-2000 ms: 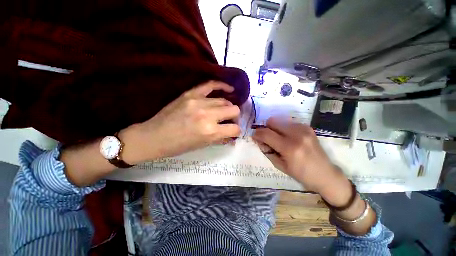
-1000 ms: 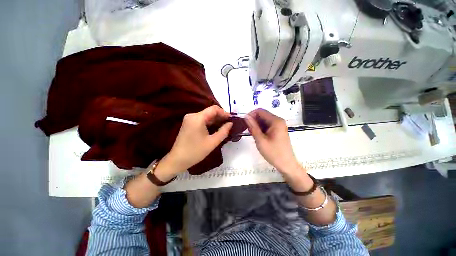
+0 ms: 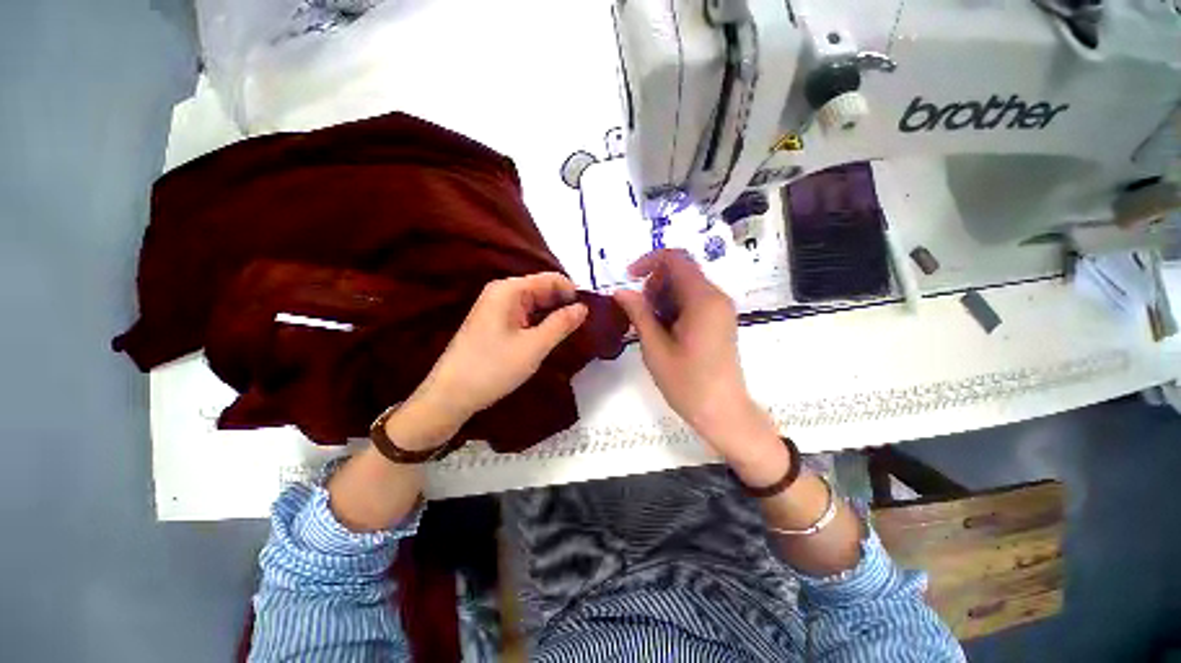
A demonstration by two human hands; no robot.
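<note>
A dark red garment (image 3: pixel 350 220) lies bunched on the left part of the white table, with a short white strip (image 3: pixel 314 323) on it. My left hand (image 3: pixel 512 339) pinches an edge of the garment between thumb and fingers, just left of the needle area. My right hand (image 3: pixel 686 330) is close beside it, its thumb at the same small edge of cloth and its index finger raised near the lit needle area (image 3: pixel 670 233). The edge between the fingertips is too small to tell in detail.
The white brother sewing machine (image 3: pixel 984 114) stands at the upper right. A black phone (image 3: pixel 837 240) lies on its bed, with small dark pieces to its right. A printed scale (image 3: pixel 894 400) runs along the front edge. A wooden stool (image 3: pixel 978 550) is below right.
Compared with two seconds ago, the view is wider and the hands hold the cloth edge closer together. Since one second ago, the right hand's fingers have lifted slightly.
</note>
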